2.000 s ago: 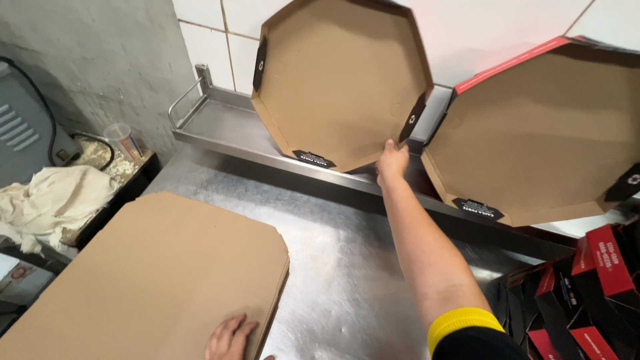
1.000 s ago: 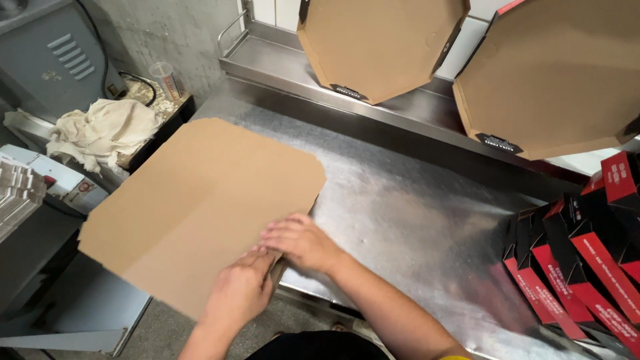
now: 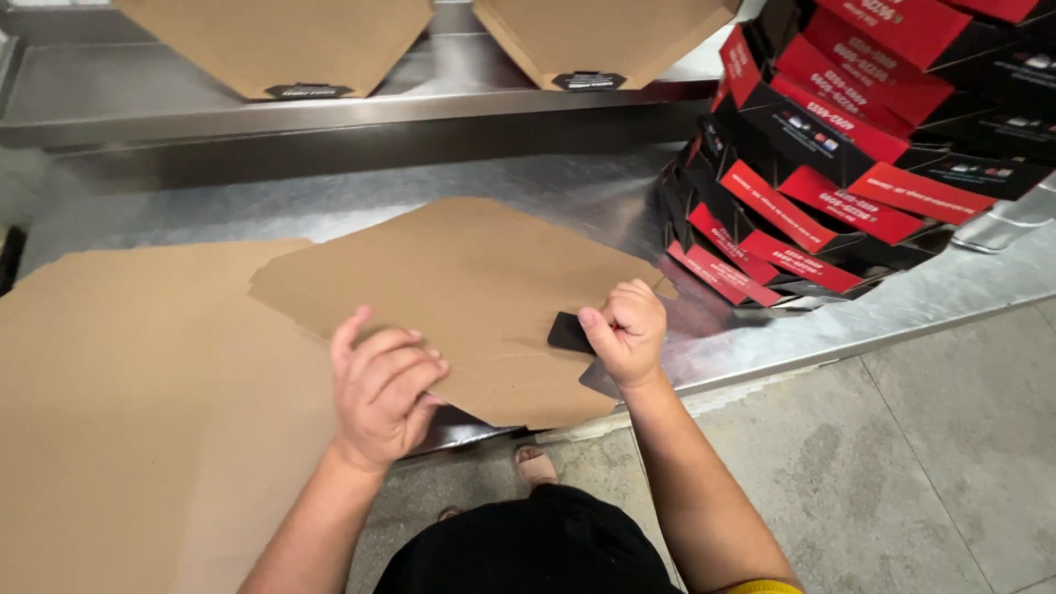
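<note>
A flat brown cardboard sheet (image 3: 487, 280) lies on the steel counter (image 3: 569, 181), its left part overlapping a larger cardboard sheet (image 3: 165, 371). My left hand (image 3: 388, 388) is over the near left edge of the smaller sheet, fingers spread and slightly curled, holding nothing. At the sheet's right side my right hand (image 3: 624, 330) is closed, with its thumb by a black tab (image 3: 569, 332) that reaches out to its left. Whether the tab is part of the cardboard or a separate piece, I cannot tell.
Two open octagonal cardboard pizza boxes (image 3: 289, 41) (image 3: 606, 37) stand on the steel shelf (image 3: 206, 111) behind. A tall stack of red and black folded boxes (image 3: 825, 165), bearing writing, stands at the right. The counter's front edge (image 3: 742, 373) borders the concrete floor.
The view has swung right. My hands, together at the large sheet's edge a second ago, are now apart over a smaller sheet. My right hand has closed and my left hand has its fingers apart.
</note>
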